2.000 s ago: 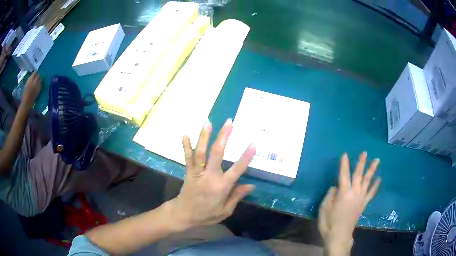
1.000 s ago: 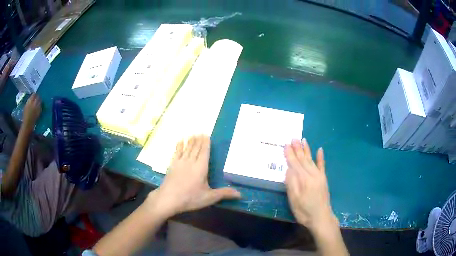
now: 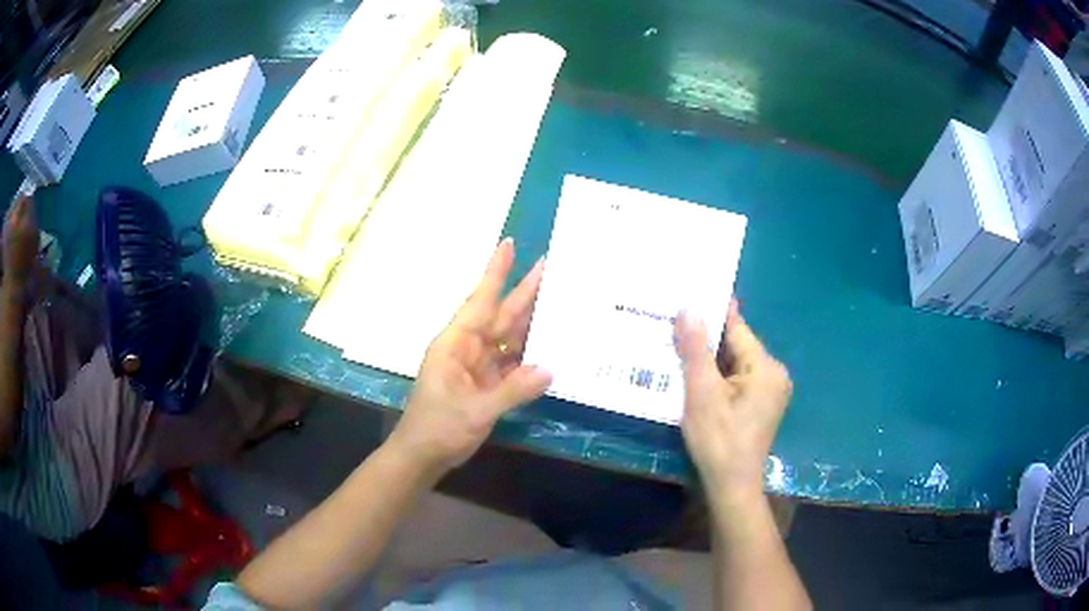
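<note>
A white product box with small black print and a barcode is held over the green bench, its top face towards me. My right hand grips its right edge, thumb on the top face. My left hand is at the box's left edge with fingers spread; whether it bears on the box is unclear. A long white label sheet lies left of the box, its far end curled. A thick stack of label sheets with yellow sides lies further left, partly in clear plastic.
White stacked boxes stand at the right. A white fan is at the lower right. A dark blue fan is at the left bench edge, by a seated person's arm. Another white box lies at the upper left.
My right hand has taken hold of the box's right edge, and the box looks raised. My left hand has moved from the label sheet to the box's left side.
</note>
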